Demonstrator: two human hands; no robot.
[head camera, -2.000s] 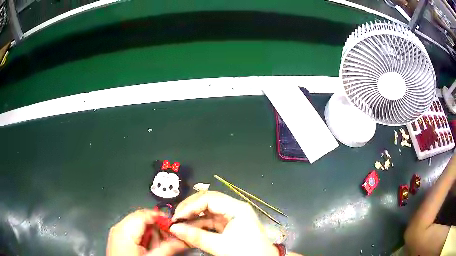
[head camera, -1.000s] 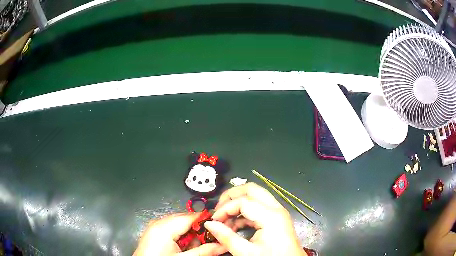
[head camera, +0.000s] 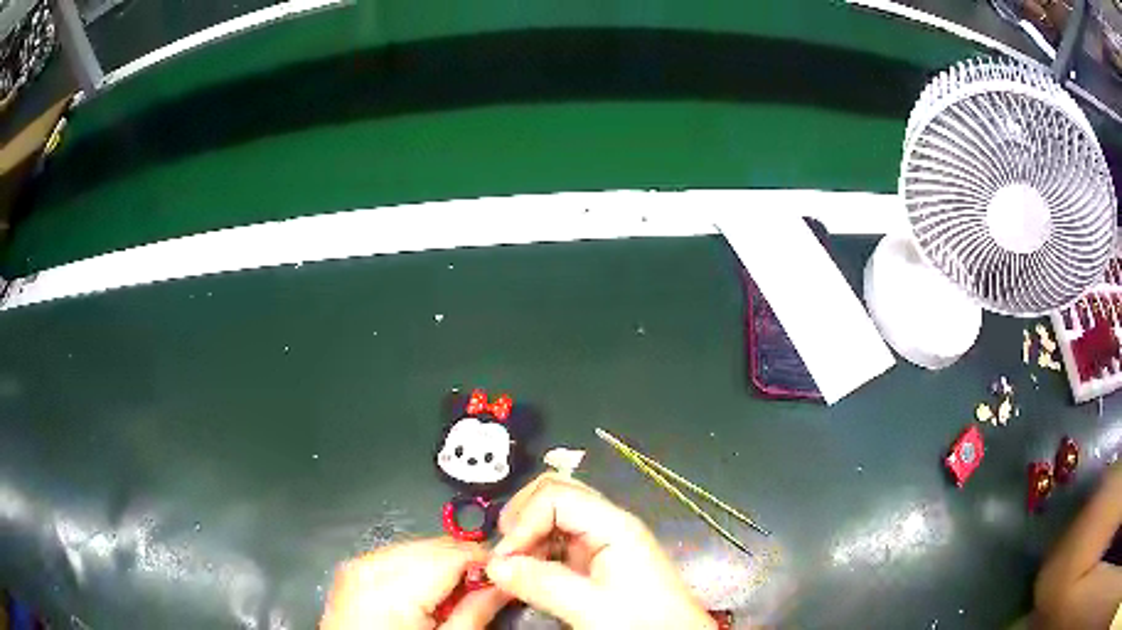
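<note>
My left hand (head camera: 400, 588) and my right hand (head camera: 584, 560) meet at the lower middle. Both hold a small glossy red part (head camera: 468, 583) between their fingertips, mostly hidden by the fingers. The mouse-head piece (head camera: 476, 450), with a red bow, lies just above my hands, and its red-and-black ring (head camera: 466, 518) lies below the face near my fingers. A crumpled cream-white scrap (head camera: 564, 459) lies above my right hand. Yellow-green tweezers (head camera: 680, 489) lie to the right of my right hand.
A white fan (head camera: 1018, 219) stands at right. A white strip (head camera: 812, 314) lies over a phone (head camera: 775, 351). A parts tray (head camera: 1093, 345), scraps (head camera: 997, 404) and loose red parts (head camera: 966, 457) are at right. Another person's arm (head camera: 1083, 554) is at the right edge. A green belt (head camera: 492, 154) runs behind a white rail.
The view shifted right and then partly back. My hands stay together on the red part, with the fingers slightly moved; less of the red shows now.
</note>
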